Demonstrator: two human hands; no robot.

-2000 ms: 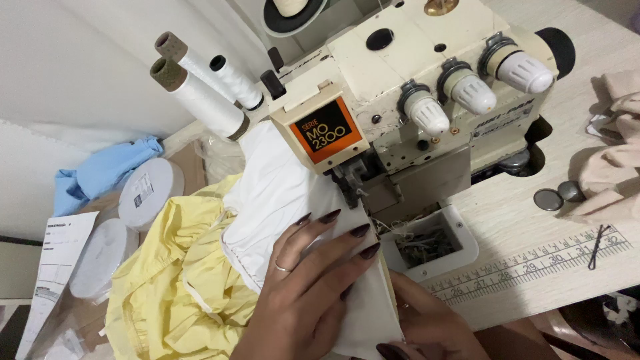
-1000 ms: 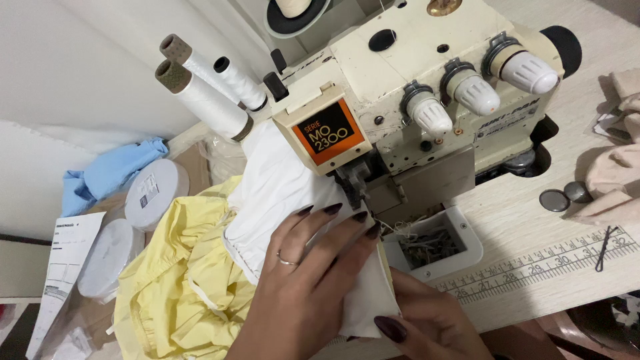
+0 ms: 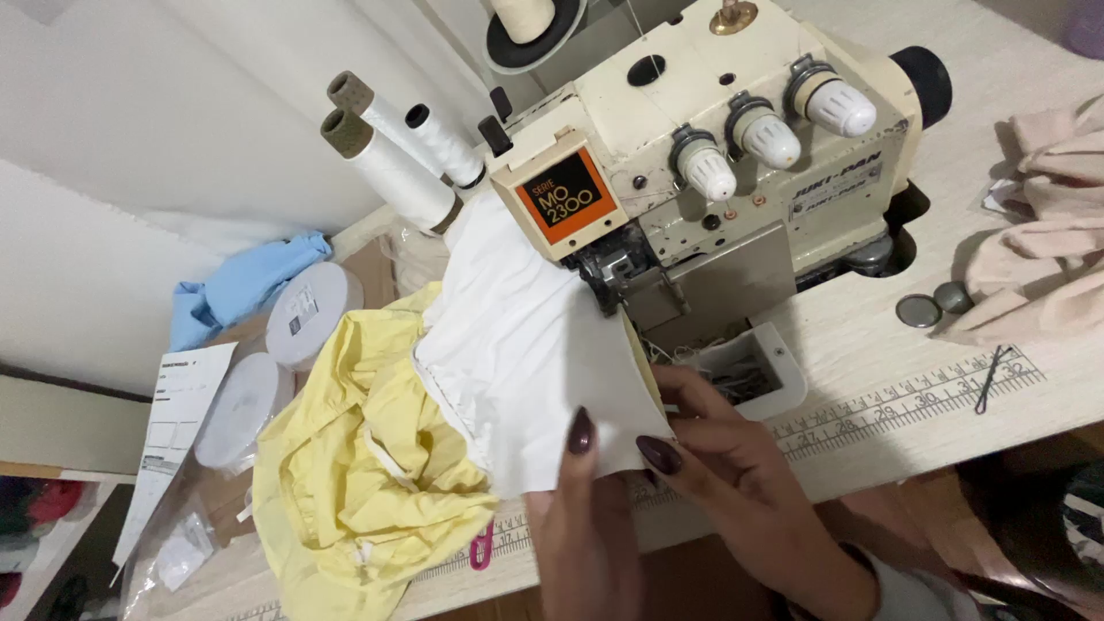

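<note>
White fabric [image 3: 526, 345] runs from under the presser foot [image 3: 611, 297] of a Juki overlock sewing machine [image 3: 716, 112] to the table's front edge. Yellow fabric [image 3: 371, 466] is bunched at its left, and a strip of yellow shows along its right edge. My left hand [image 3: 586, 517] grips the front edge of the white fabric, thumb on top and fingers underneath. Close beside it, my right hand [image 3: 733, 483] pinches the front right corner between thumb and fingers.
Thread cones [image 3: 388, 164] stand behind the fabric. Round white rolls [image 3: 315, 315], blue cloth [image 3: 250, 289] and a printed paper [image 3: 172, 431] lie at left. A white scrap bin [image 3: 780, 371] is set by the machine. Beige fabric [image 3: 1035, 250], metal discs [image 3: 918, 310] and a hairpin [image 3: 992, 379] lie at right.
My left hand has moved from on top of the white fabric near the presser foot to its front edge. My right hand has stayed near the front right corner.
</note>
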